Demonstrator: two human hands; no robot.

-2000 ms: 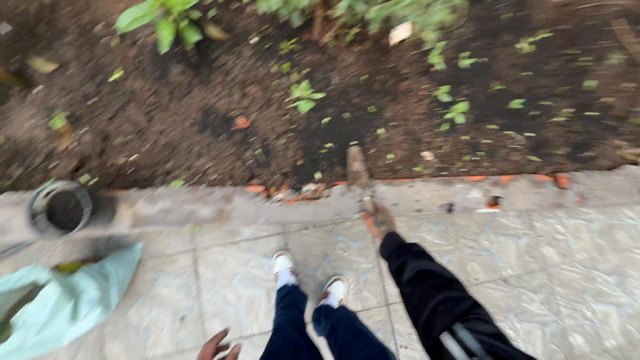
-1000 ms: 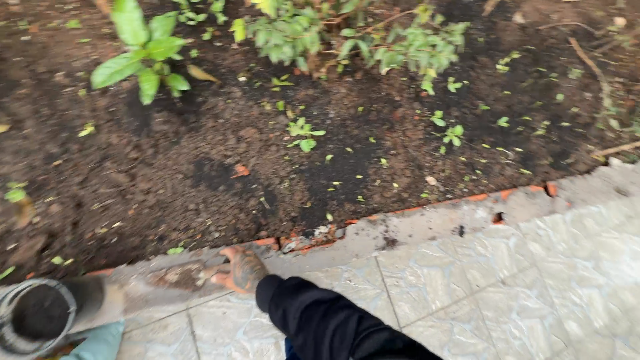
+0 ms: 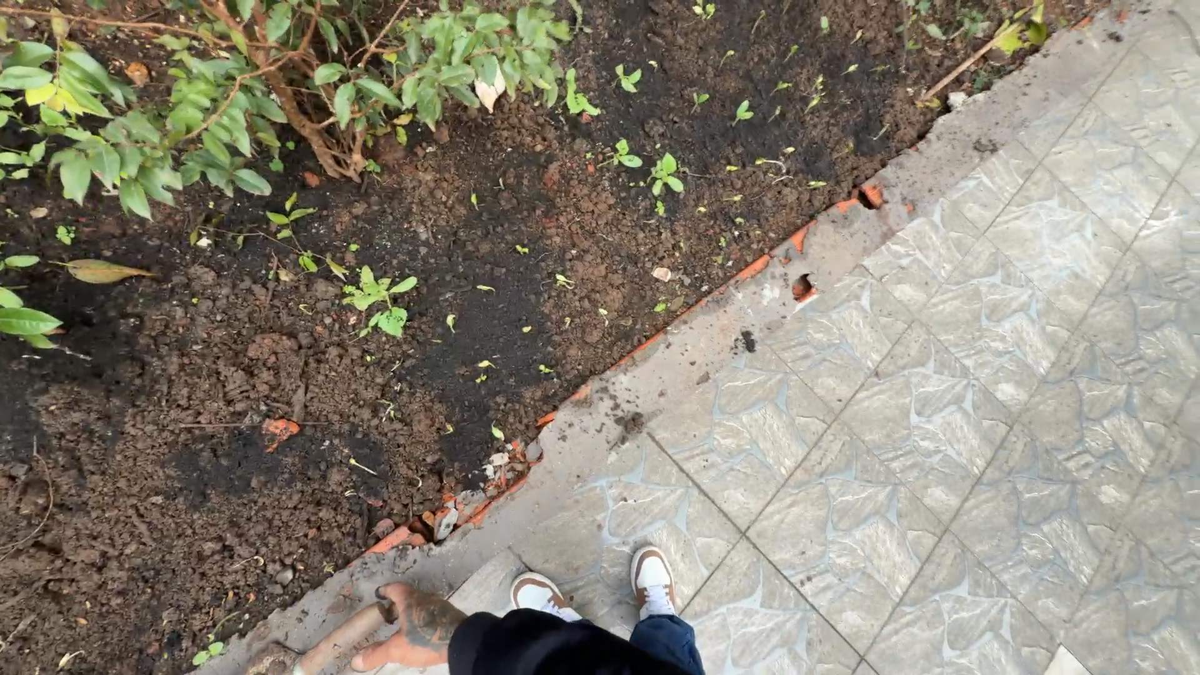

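My right hand [image 3: 412,630], in a dark sleeve, is low at the left of centre over the concrete edging. Its thumb and fingers are spread around the end of a wooden handle [image 3: 344,639] and do not look closed on it. The handle belongs to a hand tool, seemingly a trowel, lying on the edging; its soil-covered head [image 3: 272,660] is cut off by the bottom of the view. My left hand is out of view.
Dark garden soil [image 3: 234,375] with seedlings and a leafy shrub [image 3: 309,103] lies beyond the concrete edging [image 3: 675,366]. Broken red brick [image 3: 403,539] shows along the border. My shoes [image 3: 653,579] stand on patterned paving tiles [image 3: 900,469].
The tool, upright in my right hand two seconds ago, now lies on the edging, with my fingers spread at its handle. My left hand has left the view. The view has turned.
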